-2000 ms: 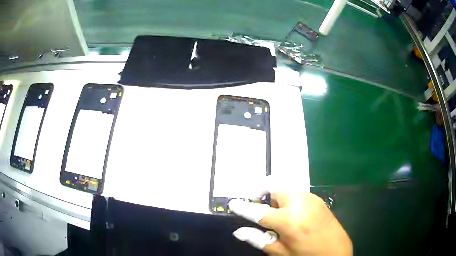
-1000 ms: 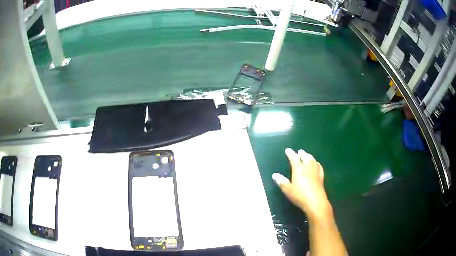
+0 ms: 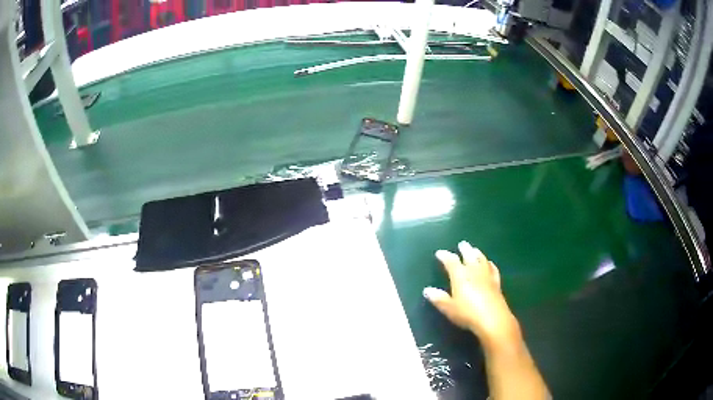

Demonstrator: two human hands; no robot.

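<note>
My right hand (image 3: 473, 293) is over the green conveyor belt (image 3: 539, 226), right of the white feed belt (image 3: 336, 312). Its fingers are apart, white cots cover the fingertips, and it holds nothing. My left hand is not in view. Three black phone middle frames stand in a row on the white belt: one nearest my hand (image 3: 198, 312), one further left (image 3: 66, 293), and one at the left edge (image 3: 16, 297). The lower ends of the two nearer ones reach the picture's bottom edge.
A black flap (image 3: 266, 215) lies beyond the row. A loose frame (image 3: 385, 148) rests tilted on shiny clear scraps (image 3: 301, 171) near a white post (image 3: 415, 70). White rods (image 3: 352, 60) lie on the far belt. A metal rail (image 3: 625, 141) curves at right. Pale bristles (image 3: 435, 367) show at the white belt's near corner.
My right hand has let go of the nearest frame and moved right over the green belt. The view has shifted, showing more of the far side. Over the last second the hand has hardly moved.
</note>
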